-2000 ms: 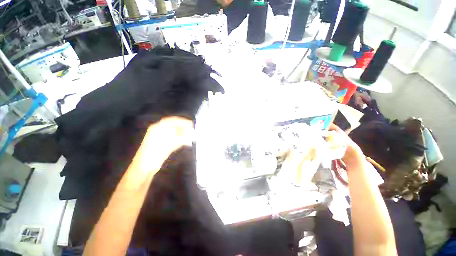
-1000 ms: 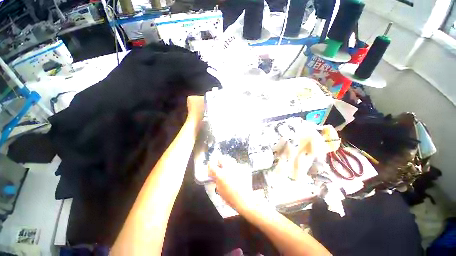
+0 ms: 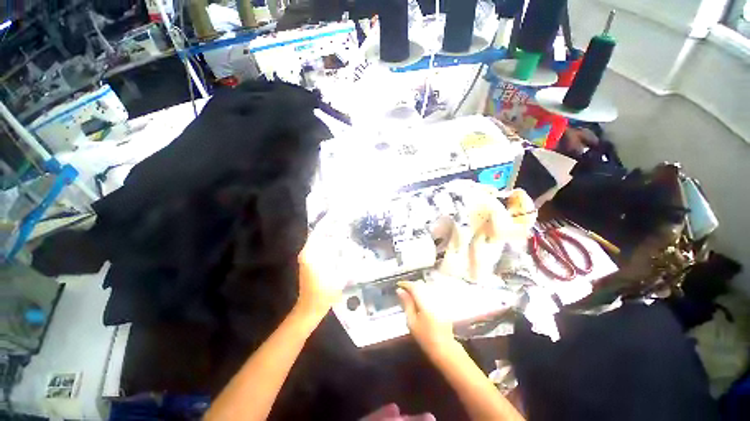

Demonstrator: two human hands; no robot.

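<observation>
The white overlock machine (image 3: 411, 164) stands in front of me under strong glare. Its dark needle and looper area (image 3: 374, 229) shows at the left of its body. My left hand (image 3: 319, 271) is at the machine's left front edge; its fingers are washed out by the glare. My right hand (image 3: 423, 308) is at the front, with a fingertip by the dark rectangular opening (image 3: 378, 298) of the pale front cover. I cannot tell whether either hand grips anything. A large heap of black fabric (image 3: 222, 189) lies left of the machine.
A cream cloth (image 3: 485, 230) is bunched against the machine's right side. Red-handled scissors (image 3: 562, 253) lie beside it. More black fabric (image 3: 608, 362) is at the lower right. Thread cones (image 3: 592, 72) stand behind, near the white wall (image 3: 658, 107).
My left hand has come down from the machine's upper left to its front left. My right hand first came from the machine's right side to the looper area, then moved lower right to the front cover.
</observation>
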